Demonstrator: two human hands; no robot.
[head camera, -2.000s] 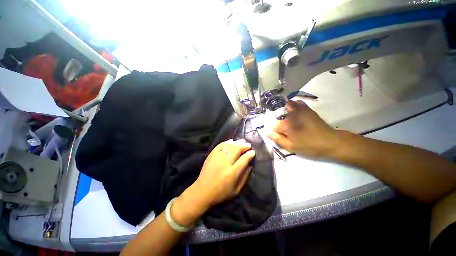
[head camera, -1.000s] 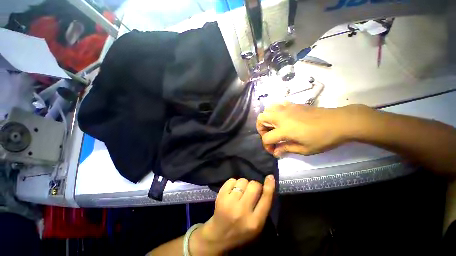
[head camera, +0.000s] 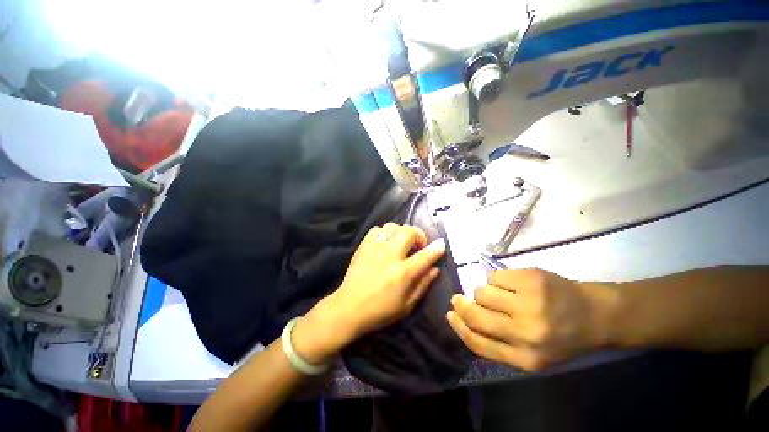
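Note:
The black garment (head camera: 244, 219) lies on the table left of the needle, its right edge running under the presser foot (head camera: 428, 181). My left hand (head camera: 388, 274) presses on the garment just below the presser foot, fingers bent, holding the cloth near its edge. My right hand (head camera: 531, 316) is curled at the garment's right edge, near the table's front. A small metal tool (head camera: 492, 262) shows at its thumb and forefinger; whether it is gripped is hard to tell. The lower part of the garment hangs toward the table's front edge.
The white sewing machine arm (head camera: 607, 80) with a blue stripe spans the upper right. An edge guide (head camera: 521, 211) stands right of the needle. A second machine's handwheel (head camera: 35, 280) and a white paper sheet (head camera: 59, 139) are at the left, with red-orange material behind.
My left hand has moved up from the front edge onto the cloth near the presser foot. My right hand has moved down and right. The view has tilted up, showing more of the machine.

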